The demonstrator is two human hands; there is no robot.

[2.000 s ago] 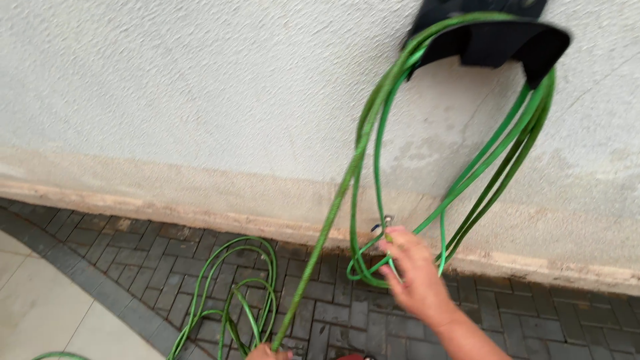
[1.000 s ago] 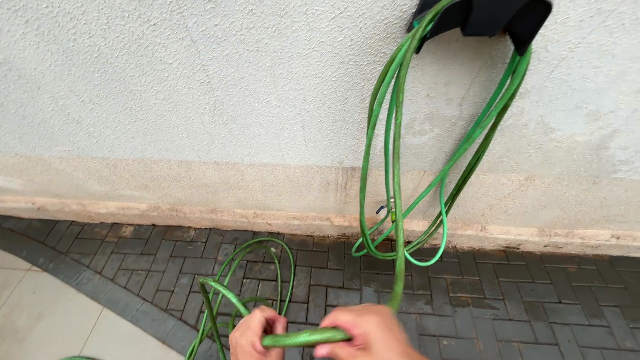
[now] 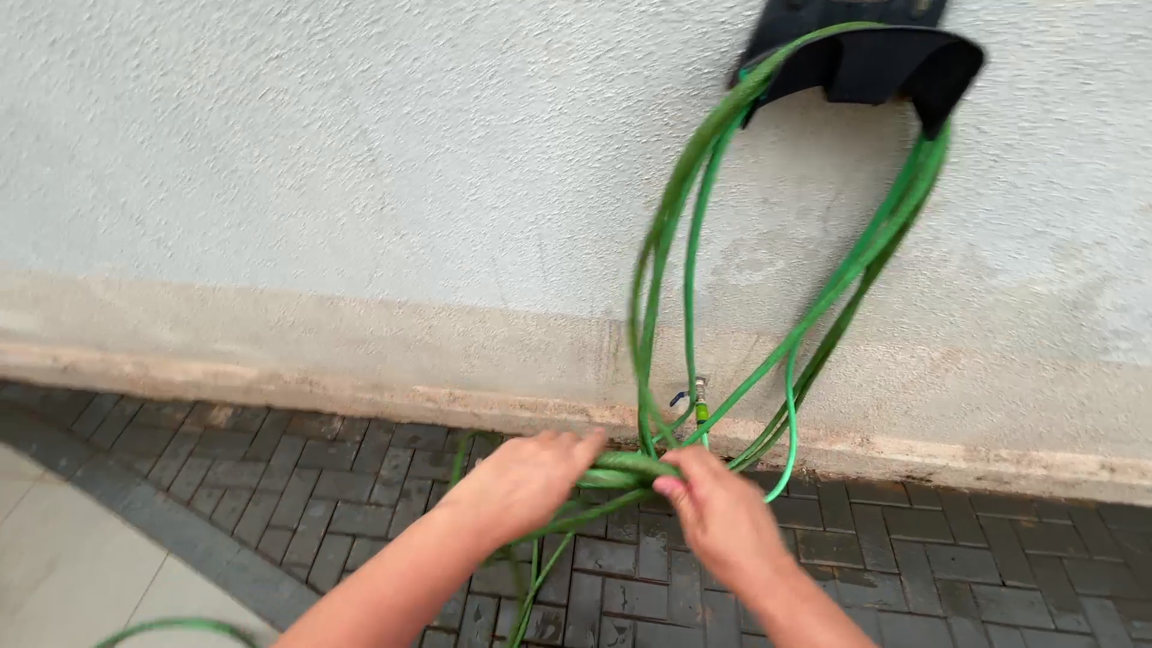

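Observation:
A green garden hose [image 3: 691,261] hangs in several long loops over a black wall-mounted hose holder [image 3: 886,58]. Low in front of the wall, my left hand [image 3: 531,472] is closed around strands of the hose. My right hand [image 3: 720,504] grips the hose just to the right of it, at the bottom of the hanging loops. Short hose lengths bridge the two hands. Below my left hand, more green hose trails down toward the paving, partly hidden by the forearm. Fingers and hose are somewhat blurred.
A tap [image 3: 701,396] with a blue lever and a green connector juts from the wall's base behind the loops. Dark paving bricks [image 3: 630,585] run along the wall. At lower left, pale tiles [image 3: 81,558] carry a curve of hose [image 3: 180,623].
Both hands have moved up and right, to the bottom of the hanging loops. One second ago they held a single stretch of hose lower down; now several strands are between them.

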